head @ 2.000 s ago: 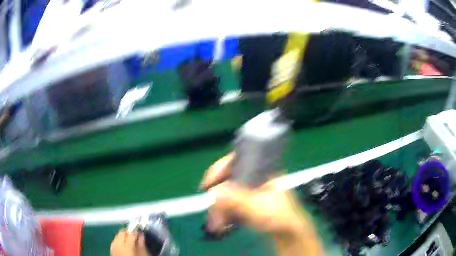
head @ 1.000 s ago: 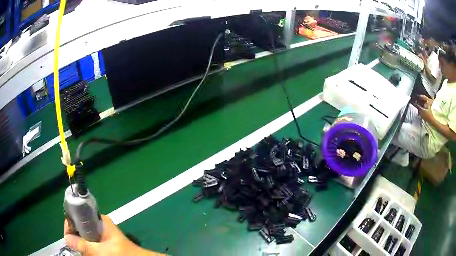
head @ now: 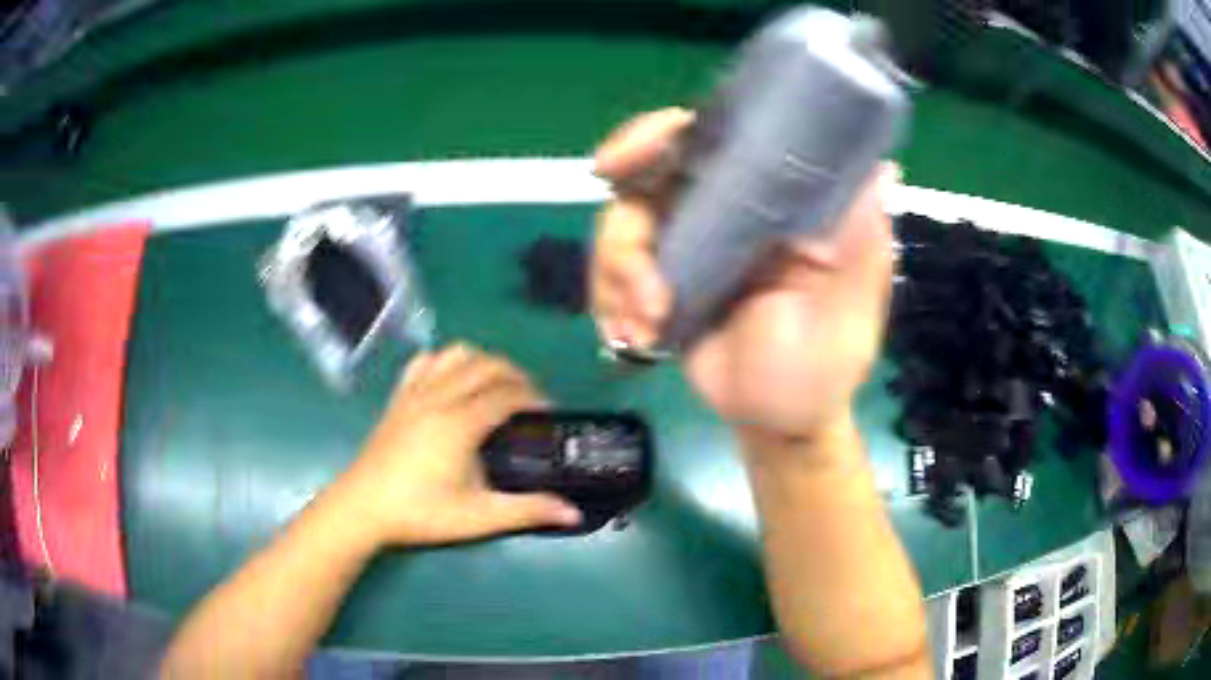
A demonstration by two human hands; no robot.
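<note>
My left hand grips a palm-sized black device body on the green bench top, exposed face up. My right hand is closed around the thick grey electric screwdriver, held above the bench to the right of the device, blurred. The tool's tip is hidden by the fingers or too blurred to tell. A round dark patch of screws lies behind the device. An open clear plastic bag with black contents lies behind my left hand.
A large heap of black plastic parts lies at right, beside a purple-rimmed round item. A white slotted tray is at lower right. A red mat lies at left. A white edging strip runs behind.
The view has swung back left and down from the heap. My right hand still holds the screwdriver, now over the bench. My left hand and the device have come into view.
</note>
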